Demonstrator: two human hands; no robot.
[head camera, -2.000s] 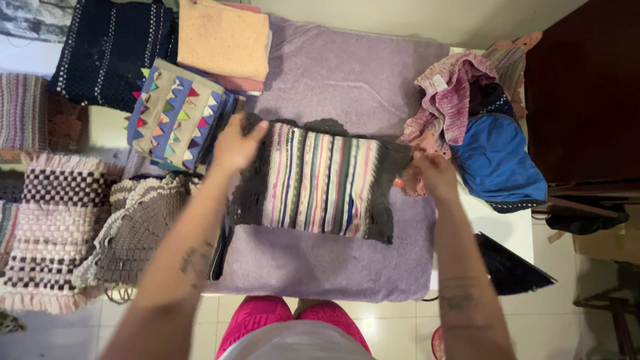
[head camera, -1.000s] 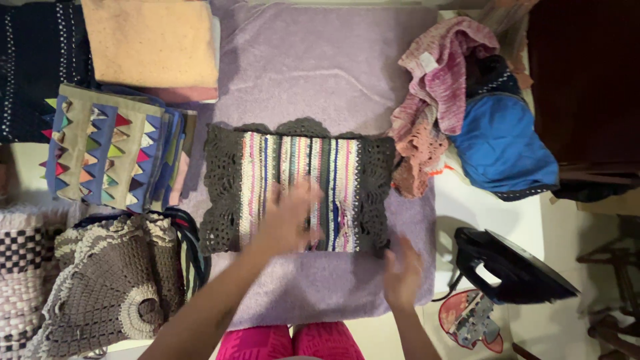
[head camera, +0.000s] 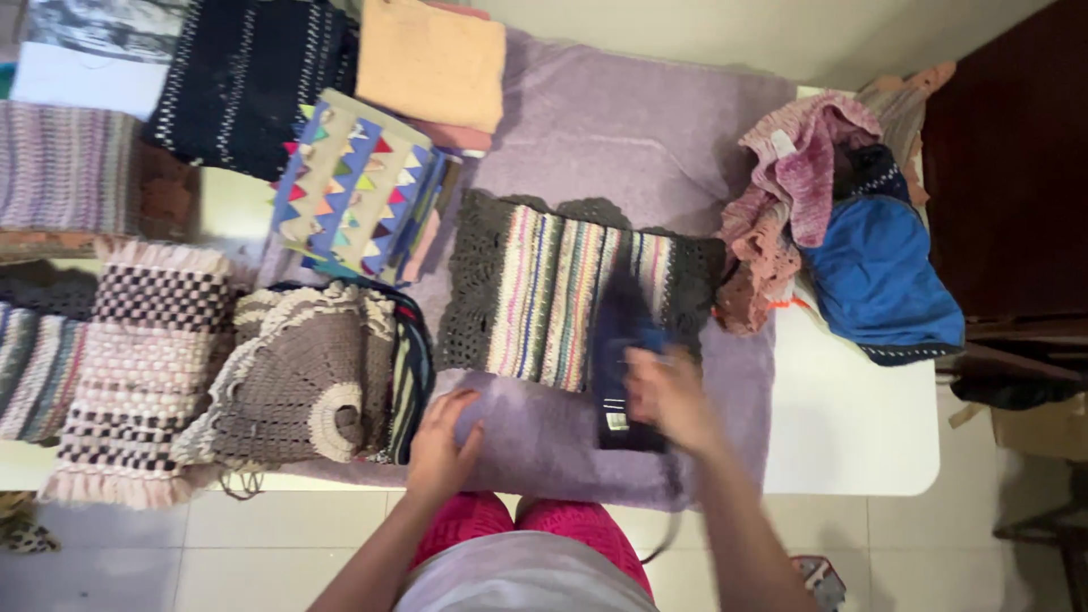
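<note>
A striped crocheted piece with dark grey lacy borders (head camera: 544, 297) lies flat on a purple towel (head camera: 612, 127) over a white table. My right hand (head camera: 671, 391) grips a dark blue clothes iron (head camera: 625, 348), blurred, over the right part of the stripes and the towel below. The iron's cord hangs past the table's front edge. My left hand (head camera: 444, 442) rests on the towel near its front edge, below the crocheted piece's lower left corner, fingers apart and holding nothing.
Folded textiles crowd the left: a cloth with small coloured triangles (head camera: 353, 187), a grey-brown crocheted piece (head camera: 289, 382), a fringed woven piece (head camera: 140, 365), a navy cloth (head camera: 246, 85) and a peach cloth (head camera: 433, 64). At the right lie a pink knitted garment (head camera: 807, 161) and a blue cloth (head camera: 884, 272).
The iron, standing at the table's right side a second ago, is now in my right hand over the crocheted piece. My left hand has moved from the stripes to the towel's front left.
</note>
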